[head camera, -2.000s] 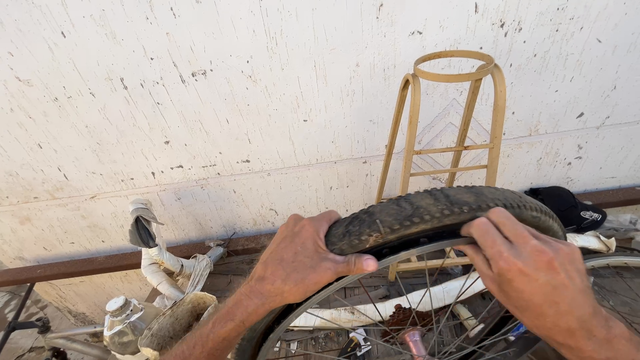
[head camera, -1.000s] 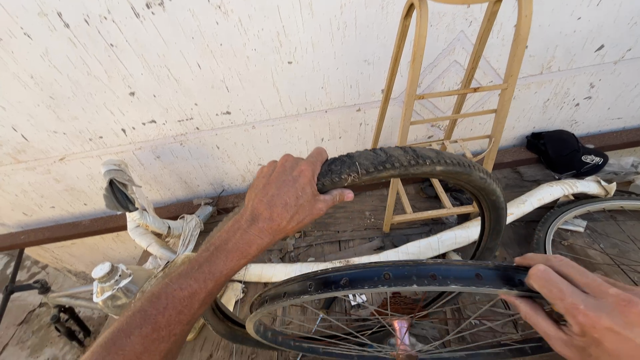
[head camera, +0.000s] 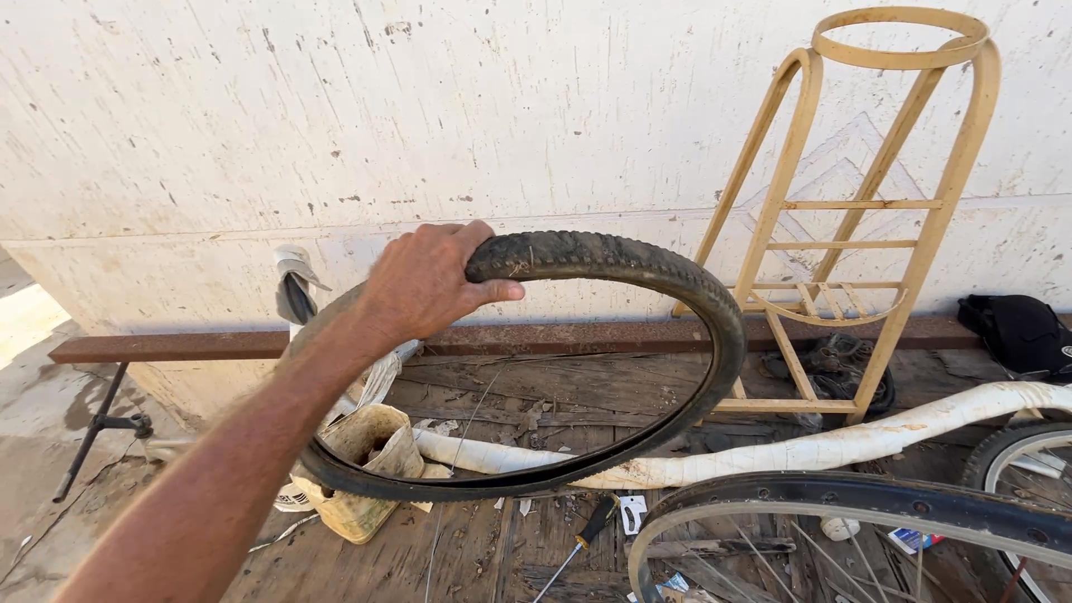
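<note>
My left hand (head camera: 440, 280) grips the upper left part of a black knobbly bicycle tire (head camera: 724, 335), holding it up and tilted above the boards. Nothing but air fills the tire's middle; it is off any rim. At the lower right is a spoked bicycle wheel rim (head camera: 837, 494) with a dark inner band and no tire over the part that shows. My right hand is out of view, so what it touches cannot be told. A screwdriver (head camera: 596, 521) with a black and yellow handle lies on the boards between tire and rim.
A white-wrapped bicycle frame tube (head camera: 754, 456) crosses behind the rim. A cut plastic container (head camera: 368, 452) stands behind the tire at left. A tan metal rack (head camera: 900, 327) leans near the wall, with a black cap (head camera: 1017, 331) to its right. Another wheel (head camera: 997, 452) is at the far right.
The tire was on the rim two seconds ago and is now apart from it, raised in my left hand. My right hand, at the rim one second ago, has left the view.
</note>
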